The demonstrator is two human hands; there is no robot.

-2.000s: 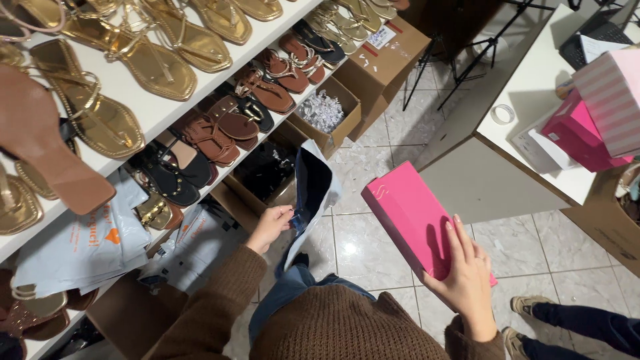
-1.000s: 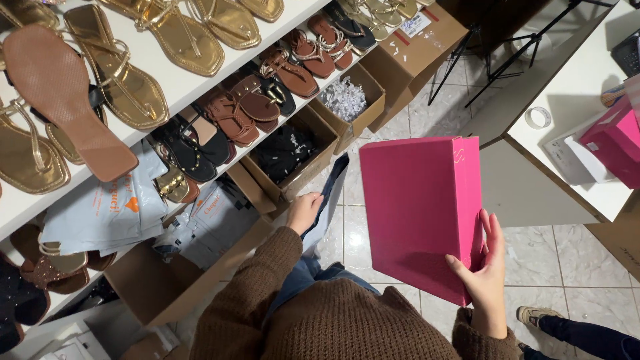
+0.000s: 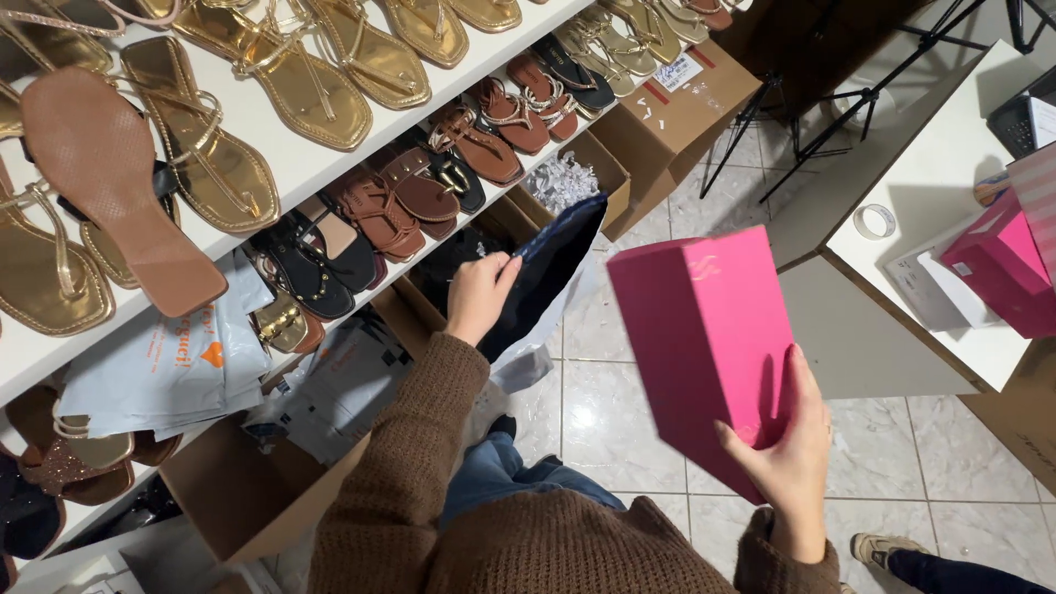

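Observation:
In the head view my left hand (image 3: 483, 297) pinches the rim of a plastic mailing bag (image 3: 540, 322), grey-white outside and dark inside, which hangs with its mouth apart. My right hand (image 3: 788, 445) grips the lower end of a pink shoe box (image 3: 701, 338) from the right side, thumb on one face and fingers along the other. The box is tilted, bears a small gold mark, and is held to the right of the bag, apart from it. What the box contains is hidden.
Shelves at left hold gold sandals (image 3: 305, 91), brown and black sandals (image 3: 487, 148) and a stack of mailing bags (image 3: 165, 363). Cardboard boxes (image 3: 668, 107) stand beneath and beyond. A white table (image 3: 899, 206) at right bears a tape roll (image 3: 874, 221) and another pink box (image 3: 1002, 264). Another person's shoe (image 3: 887, 549) is at lower right.
The pink box has turned in my right hand, showing different faces across the frames. My left hand keeps hold of the bag, whose mouth faces the camera more than one second ago.

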